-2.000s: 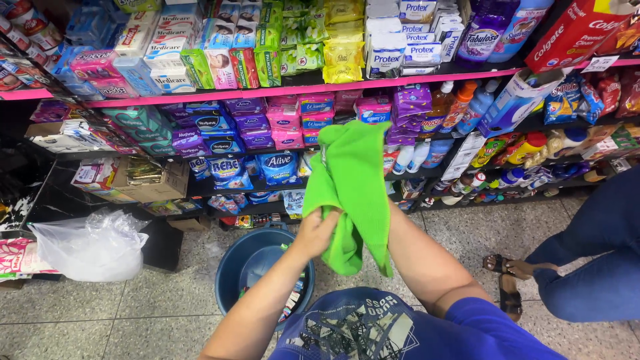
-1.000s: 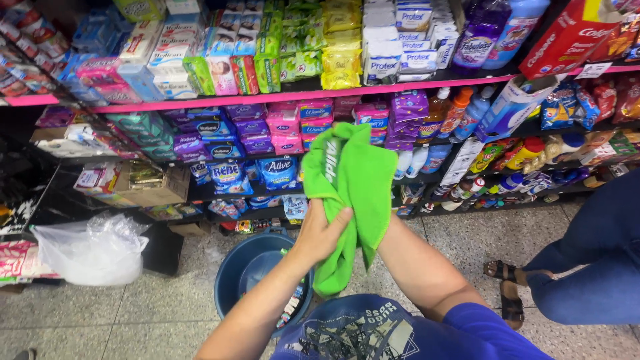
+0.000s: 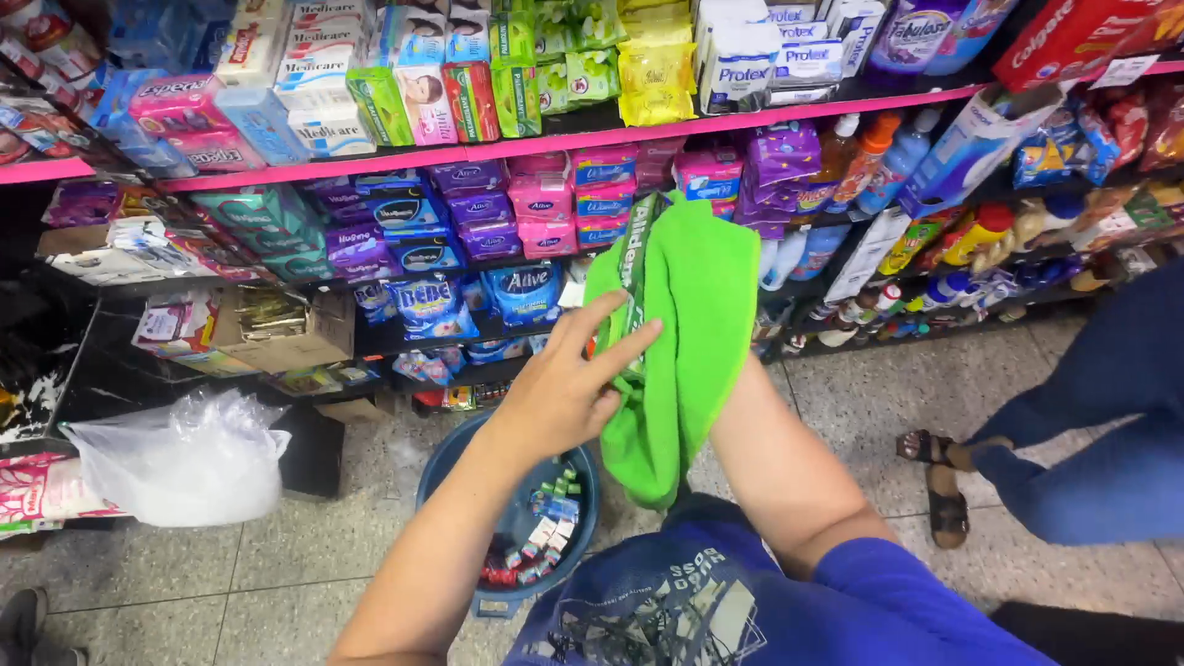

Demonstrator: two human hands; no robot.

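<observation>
A bright green cloth (image 3: 703,305) hangs over my right hand, which it hides. A narrow dark green package with white lettering (image 3: 638,245) lies against the cloth, partly wrapped in its folds. My left hand (image 3: 578,370) rests on the package and the cloth, index and middle fingers spread over them, thumb side partly out of sight. Whether those fingers grip is not clear. Below my left forearm, a blue plastic tub (image 3: 430,472) on the floor holds many small boxes and packs.
Shelves with a pink edge (image 3: 573,139) carry soaps, pads and bottles ahead. A white plastic bag (image 3: 185,458) and cardboard box (image 3: 287,333) are at the left. A person in jeans (image 3: 1082,444) and sandals stands at the right.
The cloth has been turned and folded in my hands, and the green package now shows among its folds. My left fingers have spread from their closer hold on the cloth.
</observation>
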